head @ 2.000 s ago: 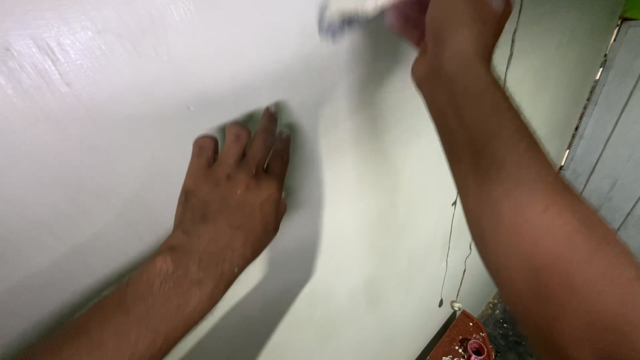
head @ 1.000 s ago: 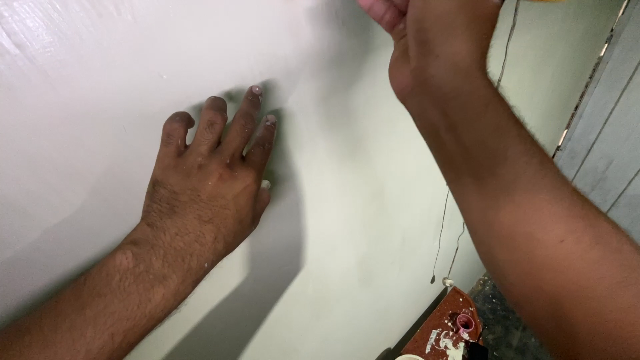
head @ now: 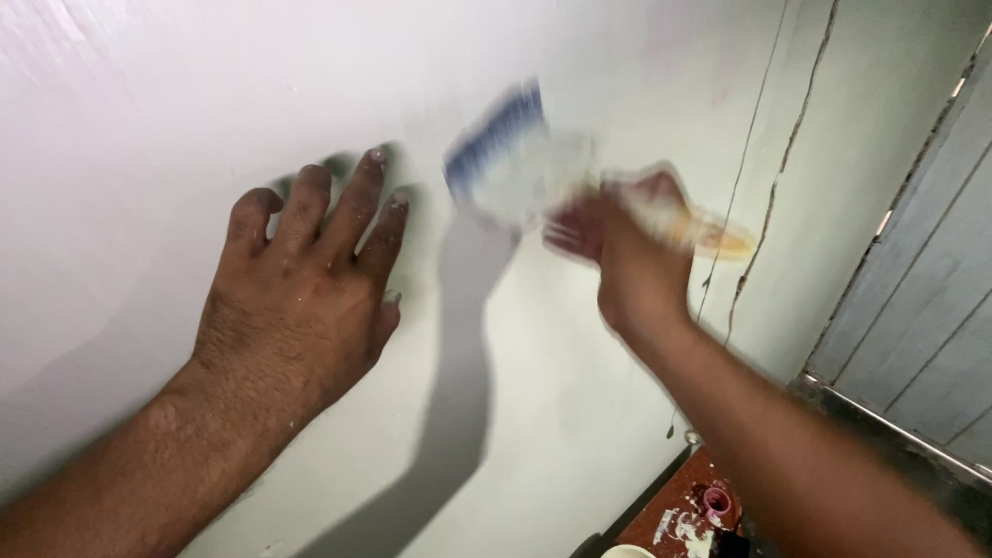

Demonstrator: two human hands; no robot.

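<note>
My right hand [head: 632,240] is closed around a paintbrush [head: 527,163] with dark blue bristles, a paint-smeared ferrule and a yellowish handle end that sticks out to the right. Motion blurs both hand and brush. The bristles point up and left at the pale wall [head: 558,372]; whether they touch it cannot be told. Left of the brush, my left hand [head: 298,287] is spread with its fingertips at the wall and holds nothing. Small white specks mark its fingers and nails.
At the bottom right stands a red-brown surface [head: 659,515] splattered with white, bearing a small pink container [head: 716,501] and part of a white round one [head: 628,552]. Thin cords [head: 790,147] run down the wall. A grey panelled door [head: 922,294] is at the right.
My right hand has come down from the top edge, and the whole brush now shows. The left hand remains spread at the wall.
</note>
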